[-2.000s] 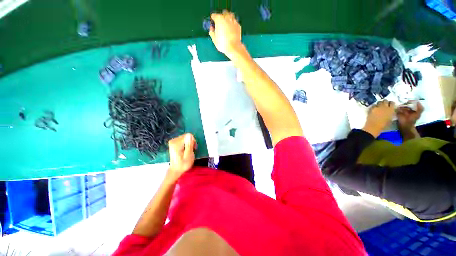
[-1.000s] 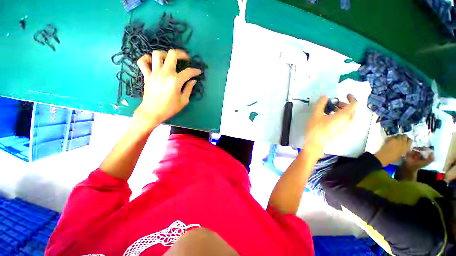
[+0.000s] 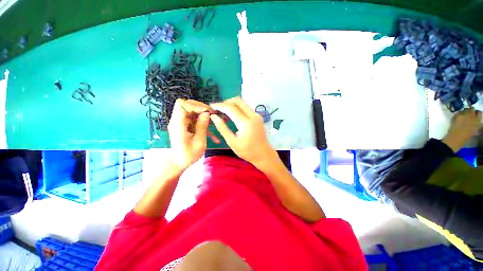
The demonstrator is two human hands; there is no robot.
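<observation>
My left hand and my right hand meet fingertip to fingertip at the front edge of the green table. Both pinch a thin dark strap; the fingers hide most of it. A pile of black straps lies just beyond my left hand. A small blue-grey piece with a dark loop lies on the white board right of my right hand.
A hammer lies on the white board, near a dark green scrap. A blue-grey bundle lies beyond the straps. At right are a blue-grey piece pile and a person's hand.
My left hand has come off the strap pile and my right hand has moved left from beside the hammer; they now meet on a strap. A looped piece now shows on the board.
</observation>
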